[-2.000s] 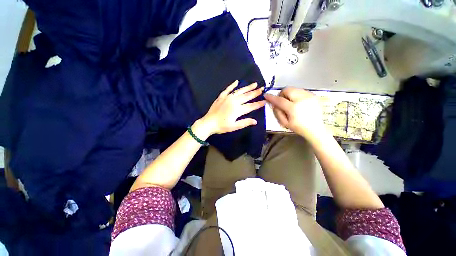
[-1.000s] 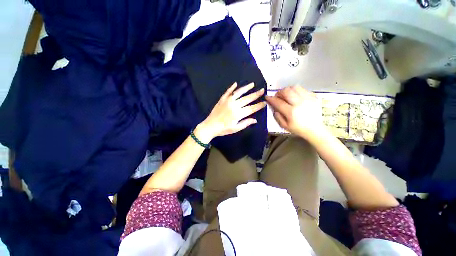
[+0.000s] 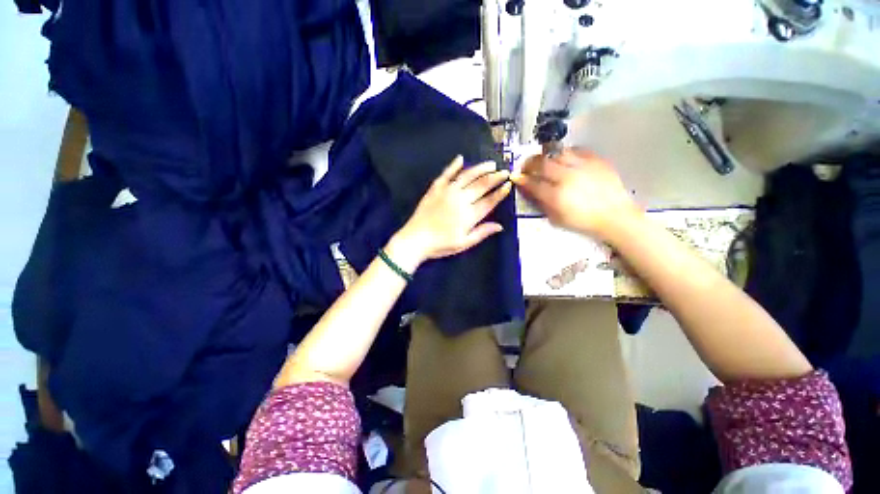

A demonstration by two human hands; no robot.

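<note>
A flat black cut panel [image 3: 425, 159] lies on the navy garment piece [image 3: 352, 159], left of and partly under the needle area. My left hand [image 3: 458, 207] lies on the panel with its fingers spread, pressing it down. My right hand [image 3: 579, 191] pinches the cloth's right edge close to my left fingertips, just in front of the presser foot [image 3: 511, 145]. The panel's lower end hangs over the table's front edge towards my lap. The exact layers between my fingers are too small to tell.
The white sewing machine [image 3: 695, 58] stands at upper right, with thread snips [image 3: 704, 137] on its bed. A navy garment bundle [image 3: 145, 289] fills the left side. Black panels [image 3: 425, 29] are stacked at the top. A dark pile [image 3: 806, 260] hangs at right.
Both hands and the cloth edge are now nearer the presser foot. The view has shifted, showing the black stack at the top. My right hand has moved up against the needle area.
</note>
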